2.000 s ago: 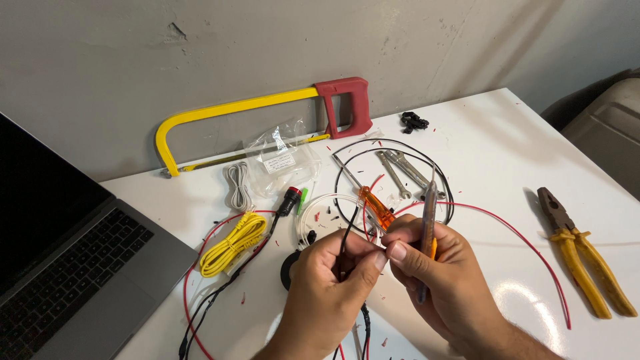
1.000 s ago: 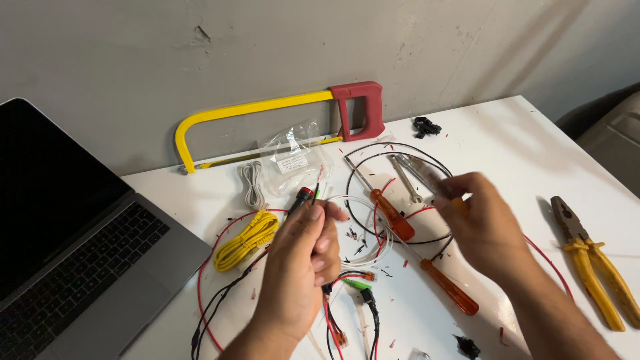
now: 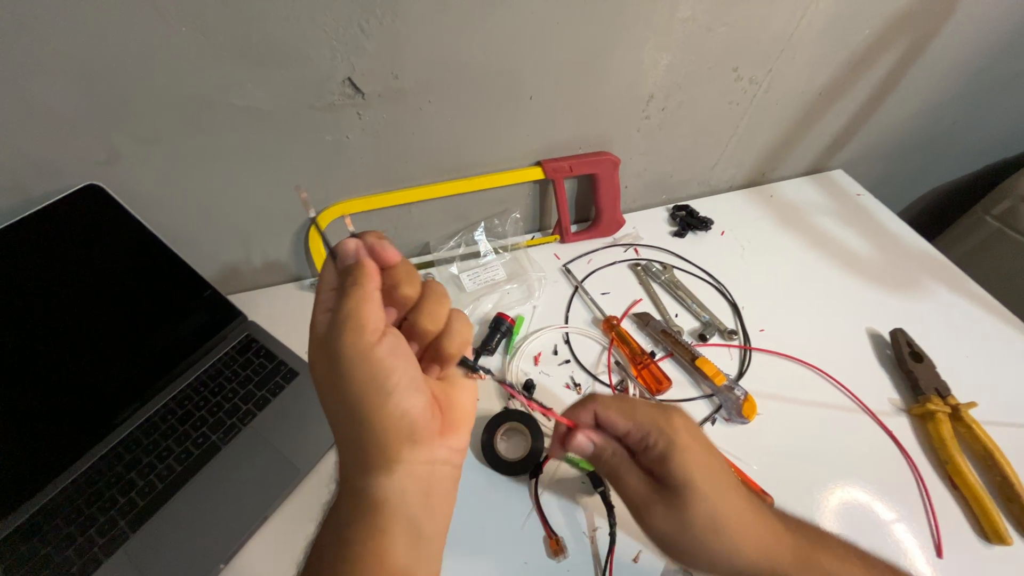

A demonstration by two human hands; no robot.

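My left hand point(image 3: 392, 352) is raised at the centre left, its thumb and forefinger pinching dark wires point(image 3: 322, 232) whose bare copper ends stick up. Lower right of it, my right hand point(image 3: 640, 472) grips a red wire point(image 3: 538, 406) between thumb and fingers. That wire runs toward the left palm, where a black-covered end with a little copper shows. A roll of black electrical tape point(image 3: 512, 442) lies beneath, between the hands. An orange-handled screwdriver point(image 3: 636, 352) and a utility knife point(image 3: 696, 364) rest beyond the right hand.
A laptop point(image 3: 160, 448) stands at left. Along the wall are a yellow hacksaw with red handle point(image 3: 588, 192) and a plastic bag point(image 3: 488, 268). Wrenches point(image 3: 688, 300) lie inside a black wire coil. Combination pliers point(image 3: 944, 424) are at right. Wire scraps and a white coil point(image 3: 520, 344) lie mid-table.
My right hand has let go of the utility knife, which now lies beside the screwdriver, and has come back to hold the red wire. My left hand has moved up and left.
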